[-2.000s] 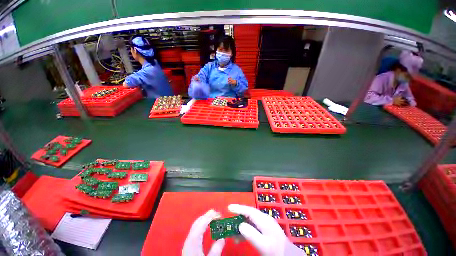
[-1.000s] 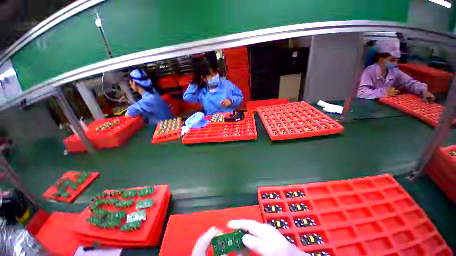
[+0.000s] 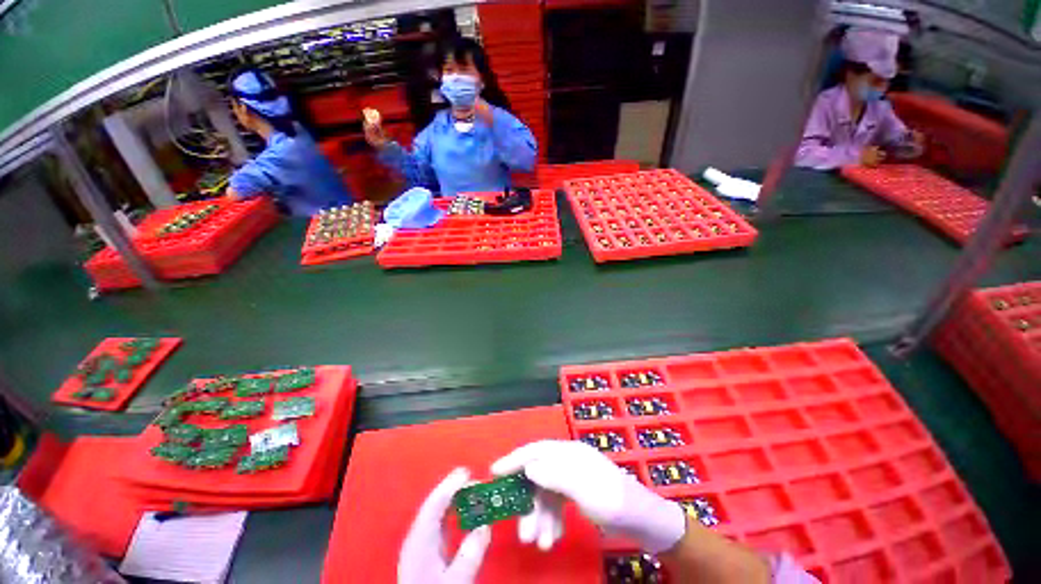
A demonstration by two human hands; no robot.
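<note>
A green circuit board [image 3: 494,502] is held over the flat red tray [image 3: 394,473], plain green side showing. My left hand [image 3: 437,542], in a white glove, grips the board's left end. My right hand [image 3: 594,491], also in a white glove, touches the board's right end from above, with its lower fingers hanging below. The red compartment tray [image 3: 799,439] lies to the right; its left pockets hold dark boards with white and yellow parts. My right hand and forearm hide some of its lower left pockets.
Green boards [image 3: 223,420] lie heaped on stacked red trays at left, with a paper sheet [image 3: 183,548] and a silver foil duct [image 3: 40,548] nearby. Filled red trays [image 3: 656,215] stand across the bench. Three people in smocks work beyond. A metal post [image 3: 970,245] rises at right.
The view has shifted. My right hand has moved lower fingers below the board, and more of my right forearm shows. The person opposite has raised a hand. The board stays between my hands.
</note>
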